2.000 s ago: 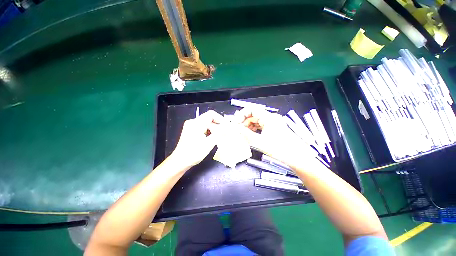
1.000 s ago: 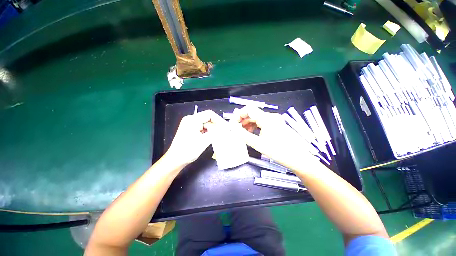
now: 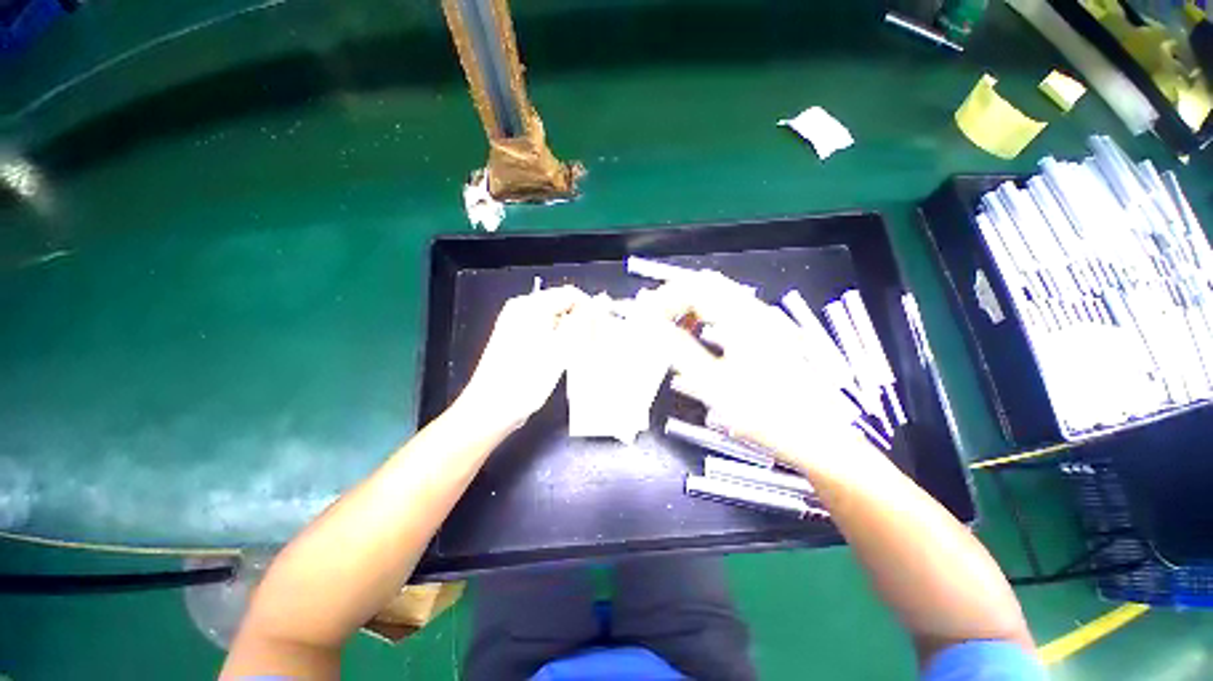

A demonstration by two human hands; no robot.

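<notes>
My left hand [image 3: 522, 353] pinches the upper left of a white sheet [image 3: 609, 393] above the black tray [image 3: 519, 535]. My right hand [image 3: 745, 353] is at the sheet's upper right, fingers bent; glare hides whether it grips the sheet. A small thin tip shows above my left fingers; what it belongs to is hidden. Several slim white parts [image 3: 871, 343] lie in the right half of the tray, and more silver-grey ones [image 3: 756, 490] lie below my right hand. One part [image 3: 652, 269] lies near the tray's back wall, partly behind my right hand.
A full parts tray [image 3: 1097, 286] of white sticks stands at the right. A metal post with brown tape [image 3: 526, 166] stands behind the tray. A white scrap [image 3: 818, 132], yellow paper [image 3: 995, 120] and a thin stick [image 3: 925, 32] lie at the back. A blue bin [image 3: 1155, 583] is low right.
My right hand has moved a little right and spread away from my left hand. The sheet hangs flatter and more of it shows between the hands. The view has shifted slightly.
</notes>
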